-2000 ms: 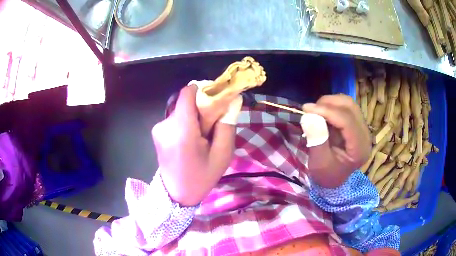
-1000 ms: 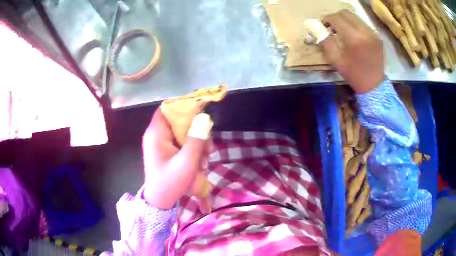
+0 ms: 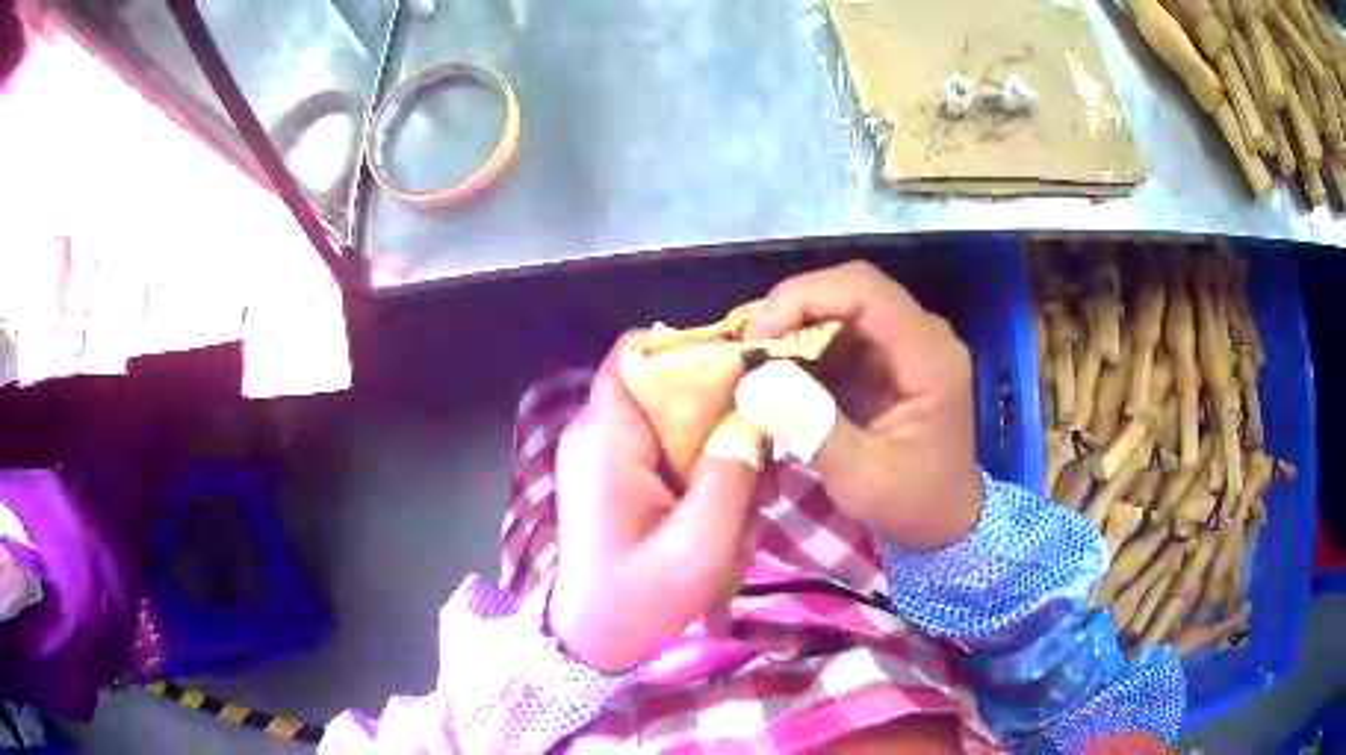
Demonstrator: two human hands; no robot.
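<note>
A tan molded leg part is held above the checked apron, its foot end up and a dark band near the ankle. My left hand grips it from the left and below. My right hand pinches the foot end from the right, with its white-wrapped thumb against the part. No stick shows in my right hand; its palm side is partly hidden. Two small white cups sit among dark specks on the cardboard pad.
A tape roll lies on the metal bench. A pile of leg parts is at the back right. A blue tote full of leg parts stands at right. A person's purple sleeve shows at left.
My right hand has come back from the cardboard pad to the leg part and now holds its foot end. My left hand still holds the part.
</note>
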